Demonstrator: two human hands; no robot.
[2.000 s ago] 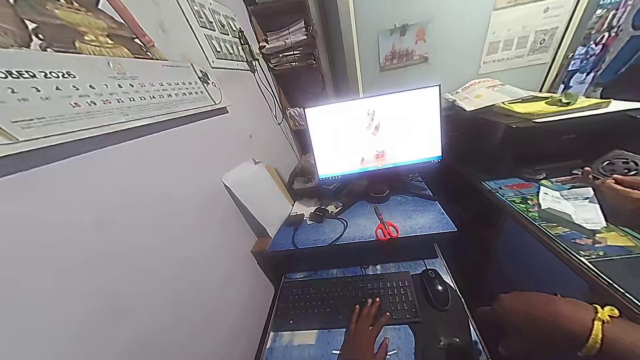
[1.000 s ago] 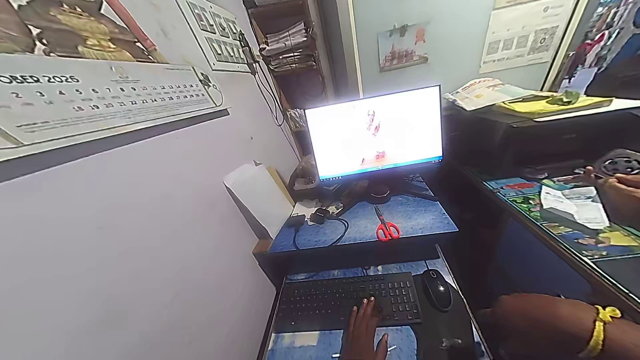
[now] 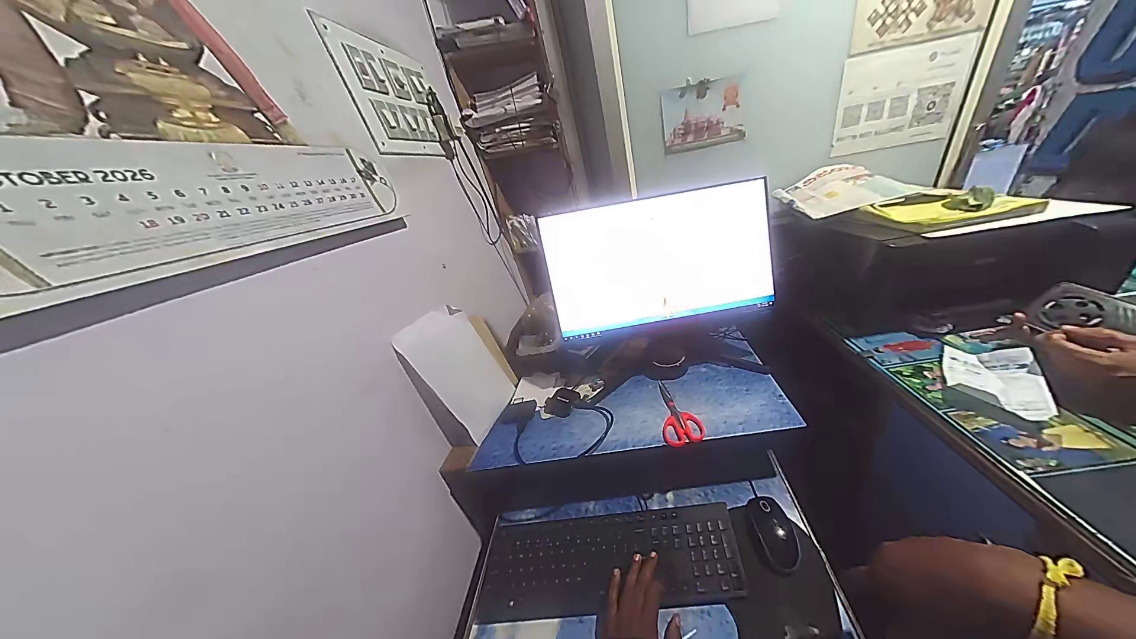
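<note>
My left hand (image 3: 635,599) lies palm down on the lower part of a black keyboard (image 3: 550,564), its fingers a little apart. A thin white thing shows beside the thumb. A black mouse (image 3: 774,534) sits just right of the keyboard, untouched. At the lower right is what looks like my right hand (image 3: 923,577), with a yellow thread tied at the wrist; its fingers are too dark to read, and I cannot tell if it holds anything. The lit monitor (image 3: 657,257) shows a nearly white screen. Red-handled scissors (image 3: 682,426) lie before its stand.
A black cable (image 3: 608,426) and plug lie left of the scissors. White paper (image 3: 453,377) leans against the left wall. At right, another person's hand (image 3: 1096,355) is above a desk with folded paper (image 3: 1003,382). Behind, a black printer (image 3: 967,266) carries papers and a yellow pad.
The coloured picture on the monitor has gone, leaving the screen almost fully white. My left hand stays on the keyboard.
</note>
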